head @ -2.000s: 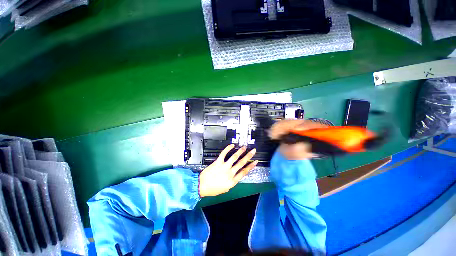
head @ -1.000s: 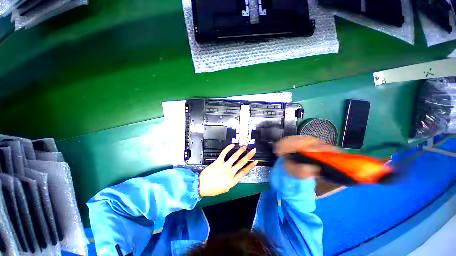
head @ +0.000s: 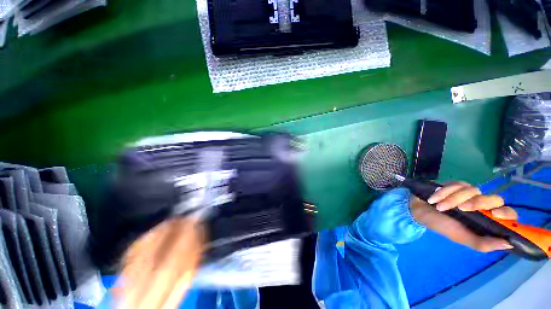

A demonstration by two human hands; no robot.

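The black paper tray unit is blurred, tilted and raised towards me at the left of the bench. A whitish foam sheet shows beneath it. My left hand is blurred at the tray's near edge, its fingers over the lower part; the exact hold is hidden. My right hand is closed around the orange and black electric screwdriver. The screwdriver's tip is at the lower right part of the round screw dish.
A smartphone lies right of the dish. Another tray sits on a foam sheet on the green conveyor, with more trays at the top right. Wrapped panels stand at far left. A dark plastic bag is at far right.
The tray and foam sheet have lifted and moved left towards me, with my left hand. My right hand has carried the screwdriver right to the dish. Trays on the conveyor have shifted left.
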